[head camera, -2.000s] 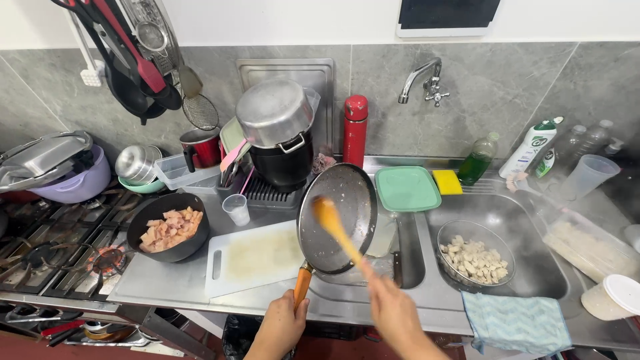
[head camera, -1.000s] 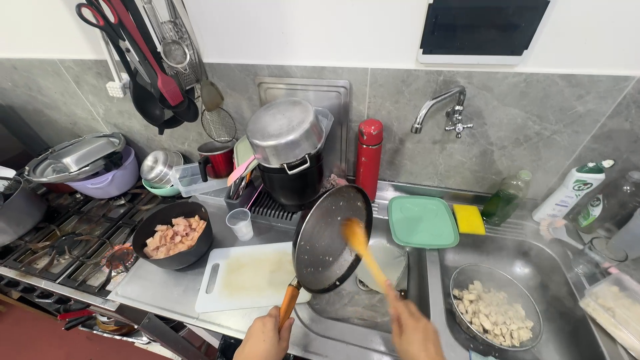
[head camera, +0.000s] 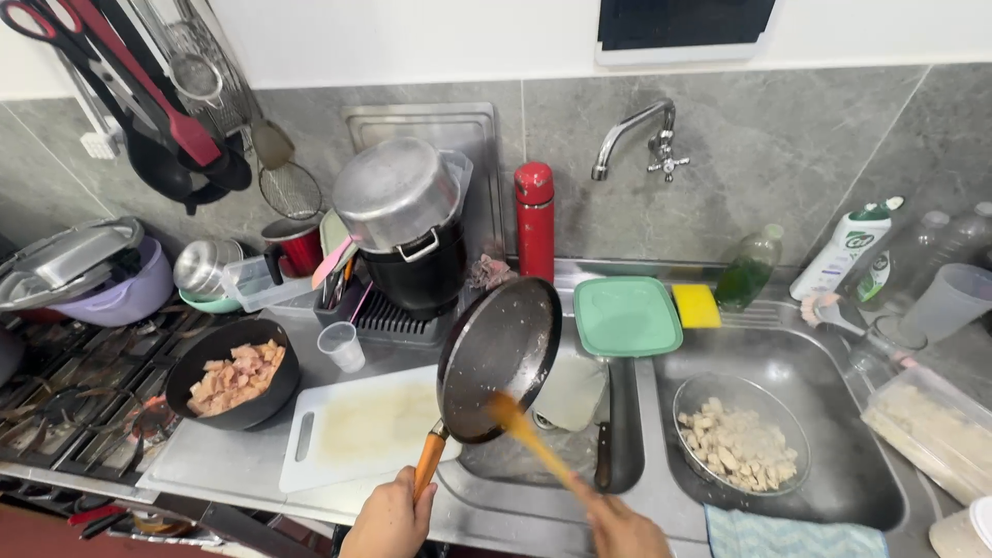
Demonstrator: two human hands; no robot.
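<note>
My left hand (head camera: 394,515) grips the orange handle of a dark frying pan (head camera: 504,349), tilted steeply over the left sink basin, its inner face bearing small pale bits. In my right hand (head camera: 620,527) is a wooden spoon (head camera: 539,446), blurred, its head against or close to the pan's lower inner side. Steaming cooked pale meat pieces (head camera: 740,449) lie in a round strainer in the right basin (head camera: 845,434). Raw diced meat (head camera: 236,378) fills a black pot (head camera: 260,407) left of the white cutting board (head camera: 356,426).
A knife (head camera: 604,457) and a pale flat item lie in the left basin. Behind it stand a red thermos (head camera: 535,225) and stacked pots (head camera: 411,232). A green lid (head camera: 628,316) and yellow sponge (head camera: 696,305) rest behind the basins. A gas stove (head camera: 85,387) is at left, a striped cloth (head camera: 790,535) front right.
The pan has stayed tilted in my left hand over the left basin, while the spoon has moved from the pan's middle to its lower part. The view has shifted a little.
</note>
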